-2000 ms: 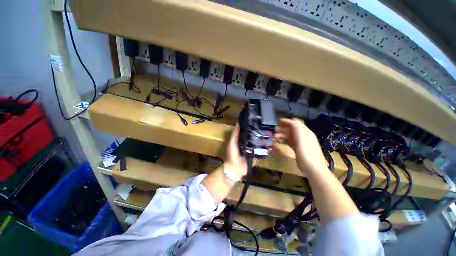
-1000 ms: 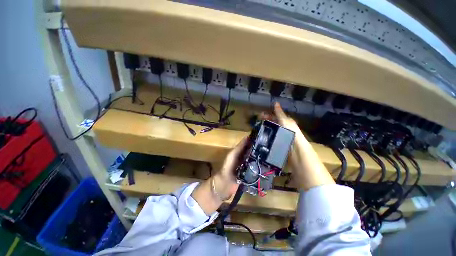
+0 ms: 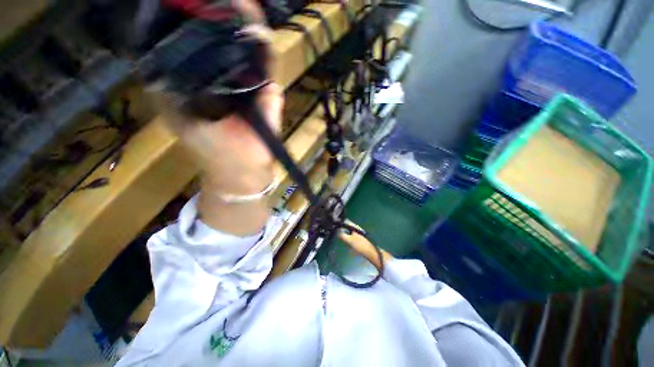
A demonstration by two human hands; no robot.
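My left hand [image 3: 233,143], bare with a thin band at the wrist, holds a black fan module [image 3: 208,68] up at the upper left, over the shelf edge. The module and hand are blurred. A thick black cable [image 3: 283,161] runs from the module down to a bundled coil in front of my body. My right hand [image 3: 364,247] is at this coil and looks closed on the cable, its fingers partly hidden. A loop of cable hangs beside it.
A green crate [image 3: 487,204] with a brown cardboard sheet [image 3: 563,183] inside stands at the right. Blue crates [image 3: 566,68] are behind it. A low film-lined basket [image 3: 412,172] is on the floor. The rack shelf edge [image 3: 93,215] runs along the left.
The view has turned right from the rack, bringing the crates in. My left hand still holds the module. My right hand has left the module and moved down to the cable.
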